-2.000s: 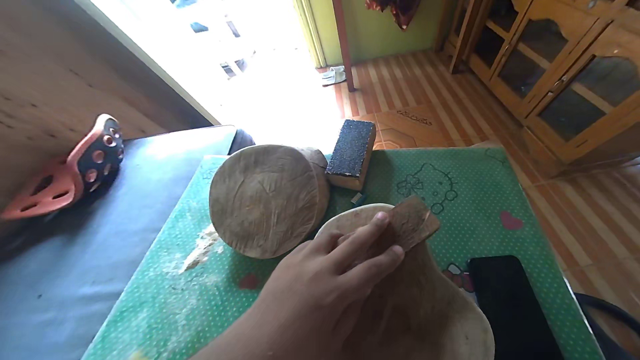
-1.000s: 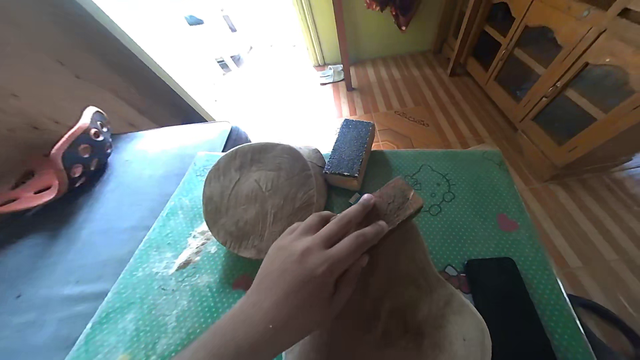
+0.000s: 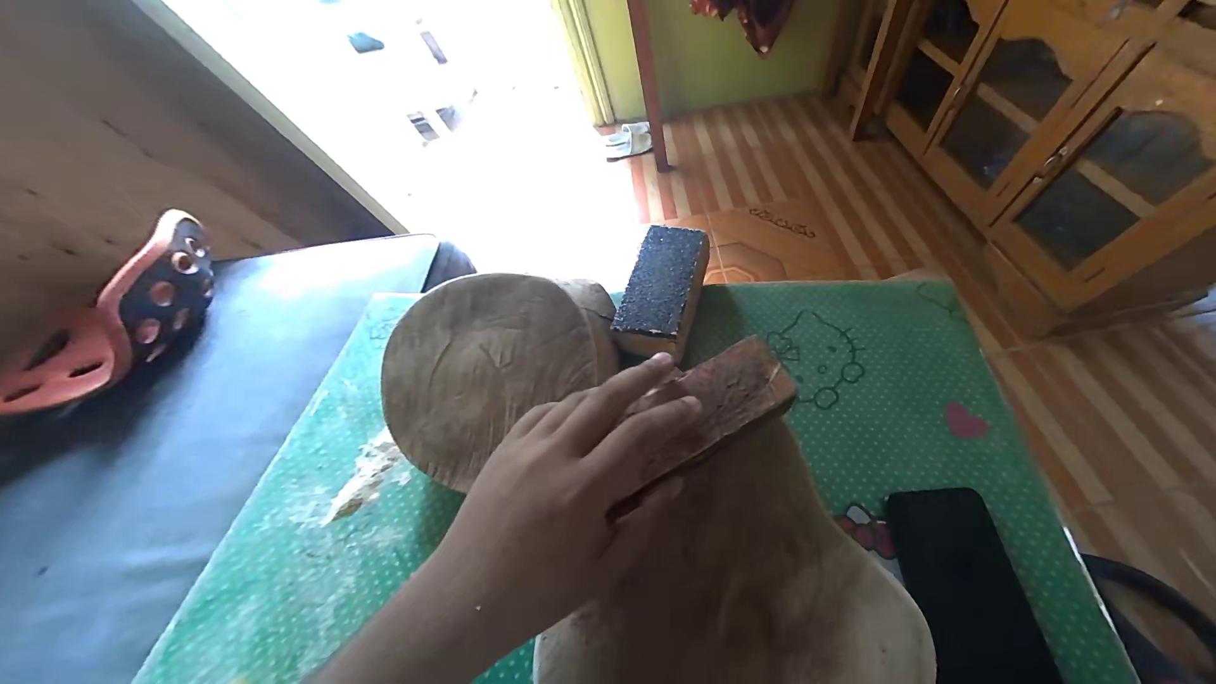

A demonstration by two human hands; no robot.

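My left hand (image 3: 560, 484) reaches in from the lower left, its fingers closed around a brown wooden block (image 3: 736, 380). The block lies slantwise over the upper end of a pale, wide wooden piece with curved sides (image 3: 750, 579). Left of the block is a rounded wooden piece (image 3: 484, 370) with tool marks on its flat face. A second block, with a dark gritty face like coarse sandpaper (image 3: 660, 285), rests just beyond it. My right hand is not in view.
The green dotted table cover (image 3: 893, 380) carries a black phone (image 3: 969, 579) at right and pale dust (image 3: 366, 475) at left. A dark padded surface (image 3: 285, 332) adjoins it, with a red-and-black perforated object (image 3: 142, 304). Wooden cabinets (image 3: 1073, 161) stand beyond.
My left hand and its block have shifted a little up and left over the curved wooden piece, covering the pale upper rim that showed two seconds ago.
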